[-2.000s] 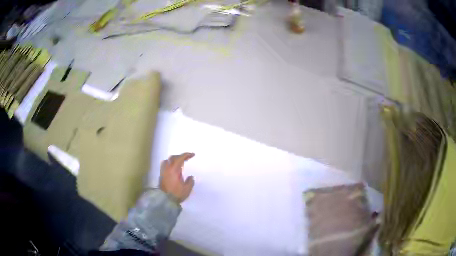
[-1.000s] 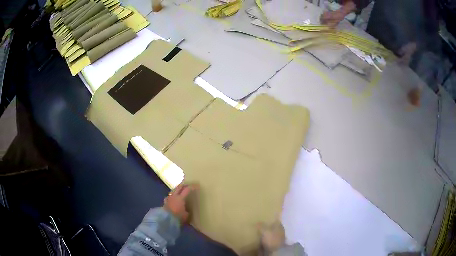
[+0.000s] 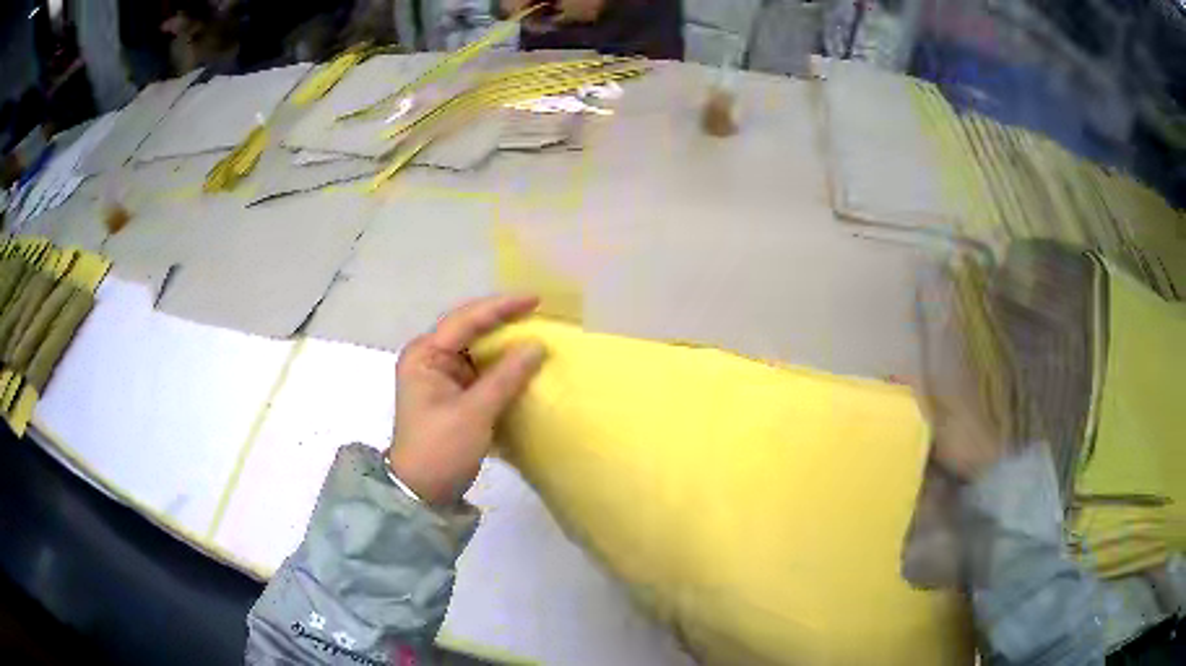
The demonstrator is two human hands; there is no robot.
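Observation:
A large panel (image 3: 728,481) lies in front of me with its bright yellow face up, over the white sheeting. My left hand (image 3: 455,397) is at the panel's upper left corner, with thumb and fingers pinching the yellow edge. My right hand (image 3: 962,423) is at the panel's right edge, blurred beside the panel stack; its fingers are hard to make out, so its grip is unclear. The panel's lower part runs out of the picture.
A panel stack (image 3: 1027,351) stands at the right. Khaki rolls (image 3: 46,325) line the far left. Grey sheets (image 3: 260,241), yellow strips (image 3: 481,104) and a small amber bottle (image 3: 718,115) lie across the table (image 3: 169,403). People stand behind it.
The khaki panel with dark patches is out of view, where white sheeting now shows. A yellow-faced panel now lies between my hands. My view has swung to the right.

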